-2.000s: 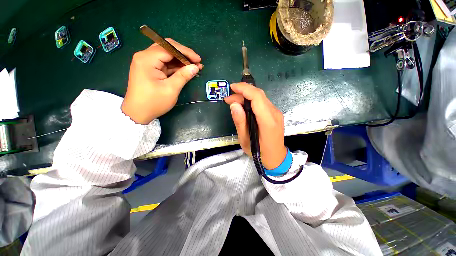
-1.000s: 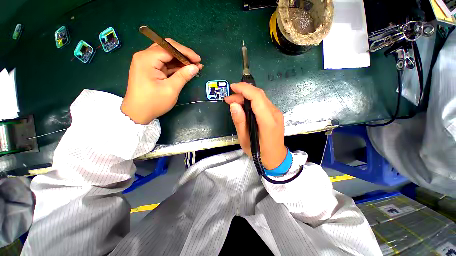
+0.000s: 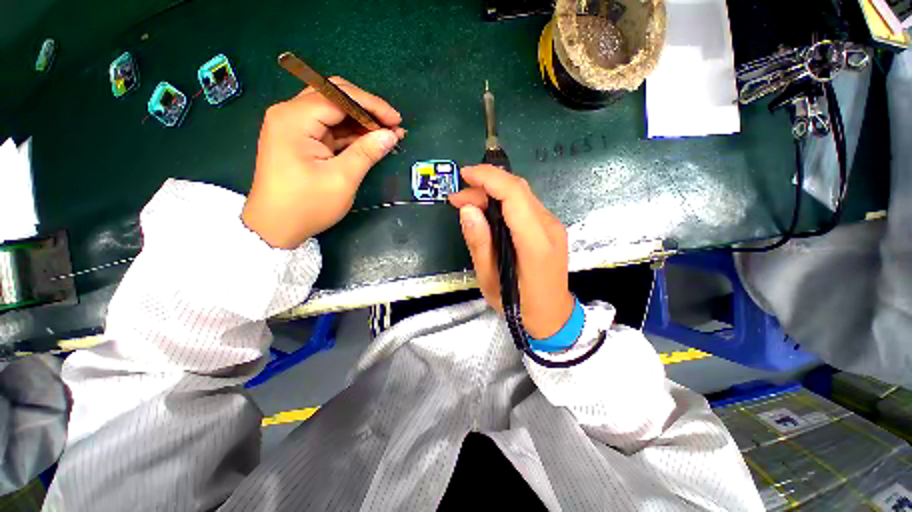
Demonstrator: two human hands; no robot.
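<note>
A small circuit board module (image 3: 435, 181) with a pale blue rim lies on the green mat between my hands. My left hand (image 3: 312, 165) is shut on the bronze tweezers (image 3: 325, 88), up and left of the module. My right hand (image 3: 522, 235) is shut on the black soldering iron (image 3: 503, 225), its thin metal tip pointing away from me, clear of the module. My right fingertips are at the module's right edge; I cannot tell if they touch. Thin solder wire (image 3: 100, 267) runs from the metallic block (image 3: 38, 272) at left, passes under my left arm and shows again near the module.
Several other modules (image 3: 168, 103) lie at the upper left. A tip cleaner pot (image 3: 606, 50) and white paper sheet (image 3: 692, 75) stand at the upper right. The metal iron holder (image 3: 805, 75) and cables are at right. A grey sleeve of another person (image 3: 825, 290) is at the right edge.
My hands, the tweezers, the iron and the worked module have not visibly moved. The small module at far left has moved slightly right and up. The grey sleeve at right has shifted.
</note>
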